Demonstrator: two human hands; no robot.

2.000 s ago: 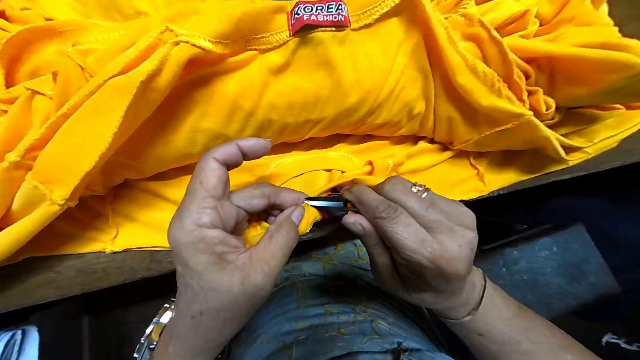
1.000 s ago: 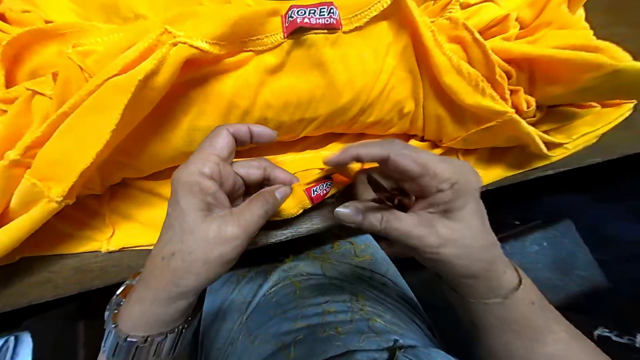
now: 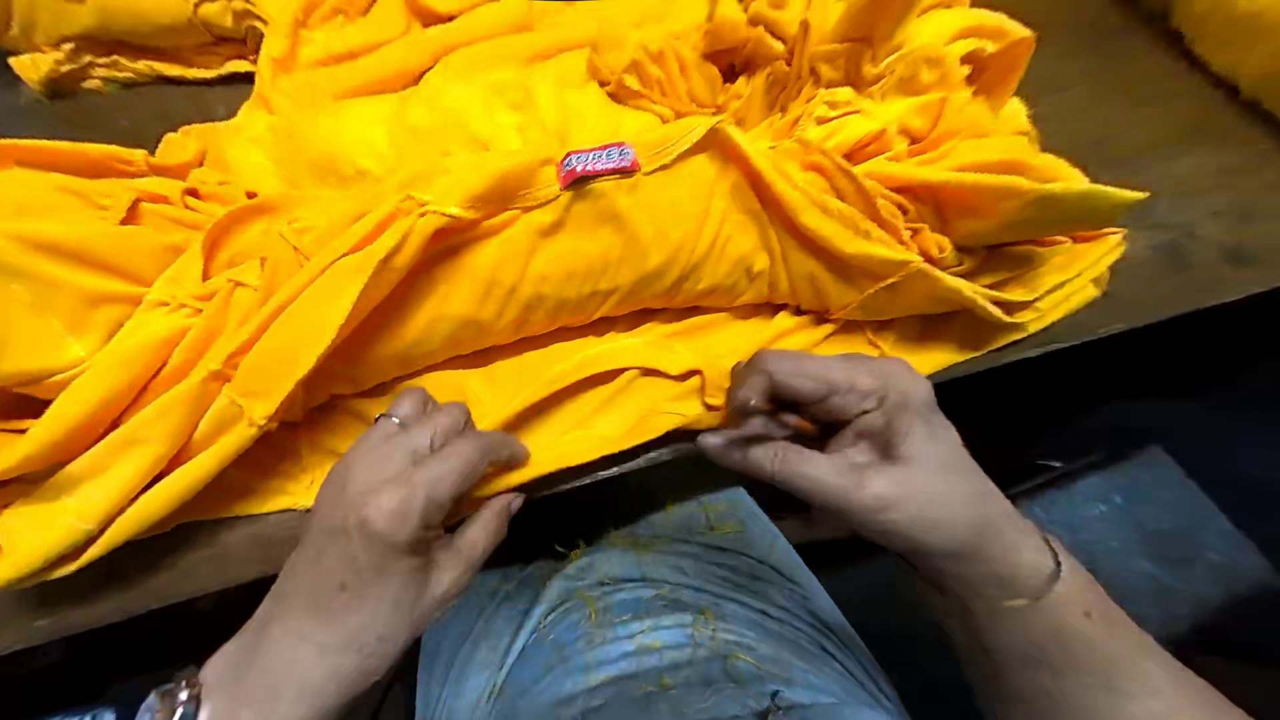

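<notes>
A large heap of yellow knit fabric (image 3: 620, 260), sewn with seams, spreads over the wooden table. Near its middle a red label (image 3: 598, 165) with writing is stitched at a neckline. My left hand (image 3: 410, 500) pinches the lower edge of the fabric between thumb and fingers. At the same edge, farther right, my right hand (image 3: 840, 440) is curled with fingertips closed against the cloth. Something small and orange shows between its fingers; whether this is a tool's handle, I cannot tell.
The wooden table's front edge (image 3: 1060, 345) runs below the fabric. More yellow cloth (image 3: 130, 40) lies at the upper left and at the upper right corner. Under the edge are my legs in blue denim (image 3: 660, 620) with loose yellow threads, and a bluish flat surface (image 3: 1150, 540) at the right.
My hands have moved apart along the fabric edge. The dark-bladed tool seen in my right hand two seconds ago and the second red label between my hands one second ago no longer show.
</notes>
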